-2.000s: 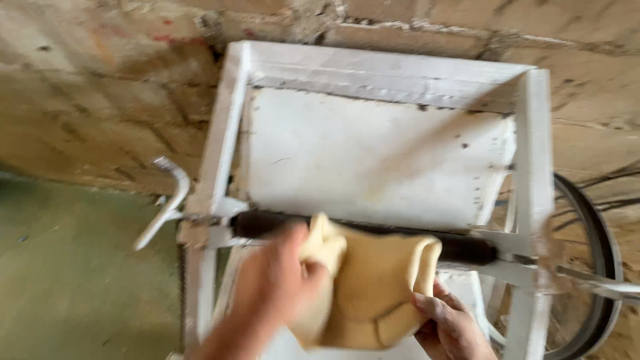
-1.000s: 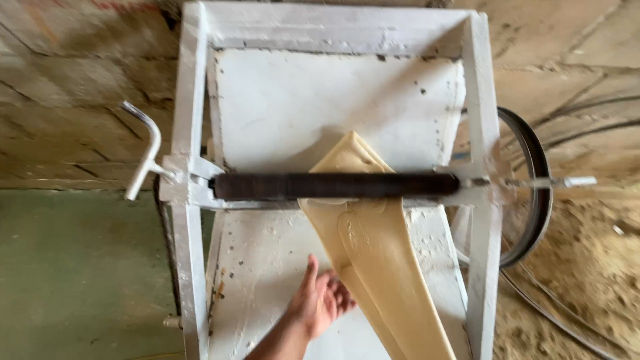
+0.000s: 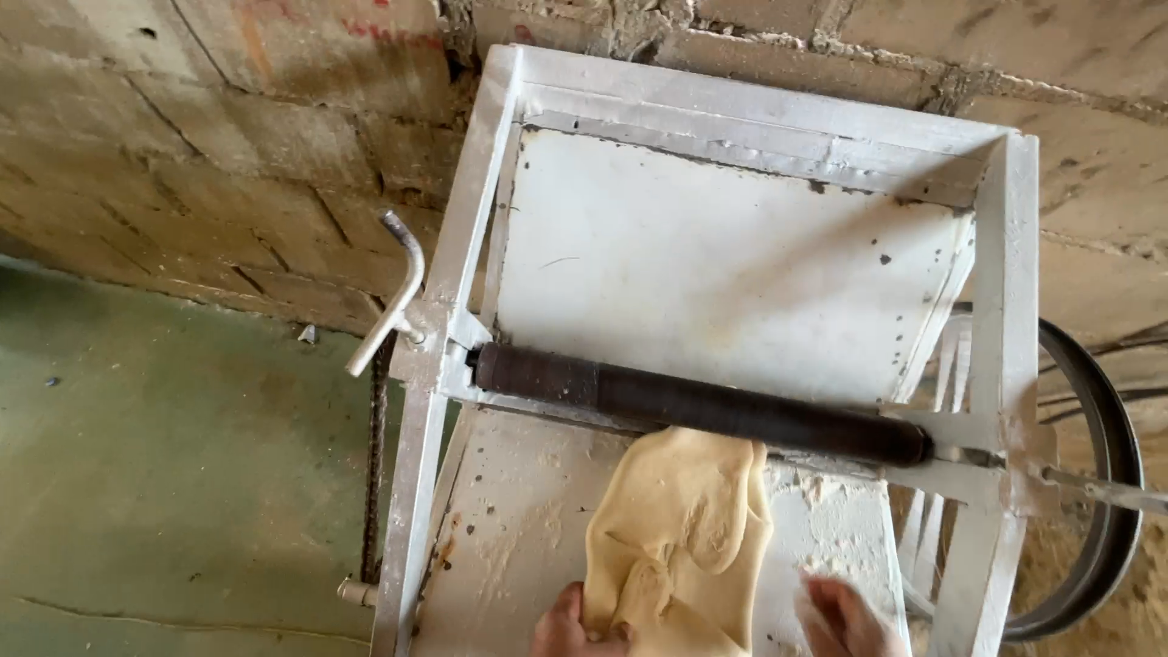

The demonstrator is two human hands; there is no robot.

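Observation:
A folded sheet of pale dough lies on the lower white board of a dough-rolling machine, its far end against the dark roller. My left hand grips the dough's lower left edge between thumb and fingers. Just right of the dough, my right hand is blurred and apart from it; whether its fingers are closed is unclear. Flour and dough scraps cling to the lower board around the sheet.
A white metal frame surrounds the roller and the upper white board. A bent handle juts out at the left, with a chain below. A large black wheel stands at the right. Behind is a block wall.
The dough, which passed beneath the roller one second ago, now lies bunched on the near side. My left hand has taken hold of its edge, and my right hand has come into view.

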